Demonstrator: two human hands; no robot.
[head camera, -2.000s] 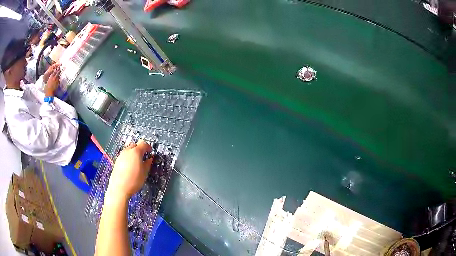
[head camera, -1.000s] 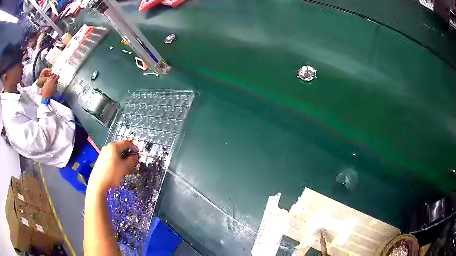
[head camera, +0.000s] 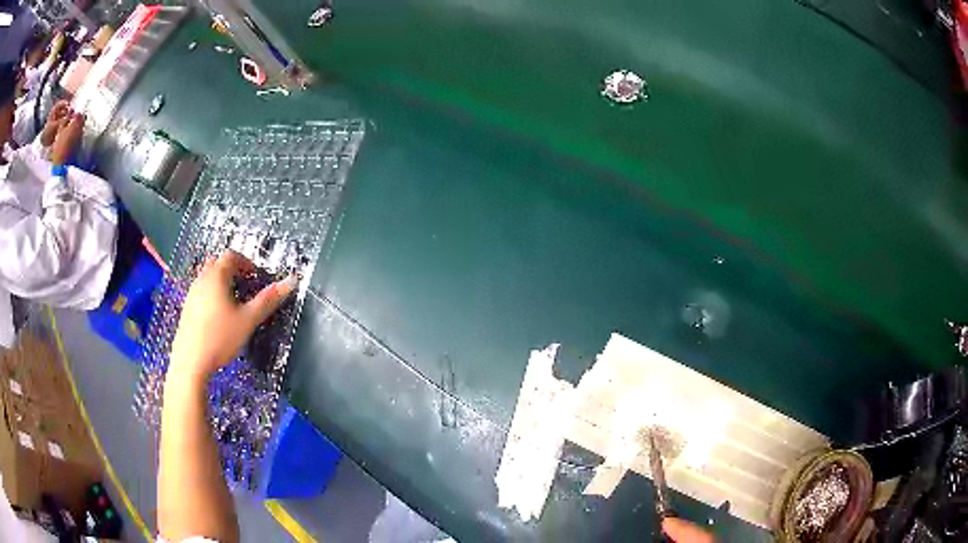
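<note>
My left hand (head camera: 218, 318) is over the lower half of a clear blister tray (head camera: 292, 159), among small dark parts. Its thumb and fingers are spread apart; nothing shows clearly between them. My right hand (head camera: 688, 532) is mostly cut off by the bottom edge. Its visible part is at the lower end of a thin brownish tool, the soldering iron (head camera: 658, 477), whose tip points up onto the cream masking tape pad (head camera: 701, 424). The tray's upper pockets look unfilled.
A round tub (head camera: 791, 493) with silvery mass stands at the pad's right end, beside a black holder (head camera: 918, 408). A silvery round piece (head camera: 623, 87) lies on the green mat. A tape dispenser-like object (head camera: 168, 168) and a metal post (head camera: 255, 42) stand beyond the tray. A white-coated person (head camera: 58, 228) sits at left.
The view has shifted, so the bench things sit higher and further left. My left hand's thumb and fingers have spread over the tray. Part of my right hand has come into view at the iron.
</note>
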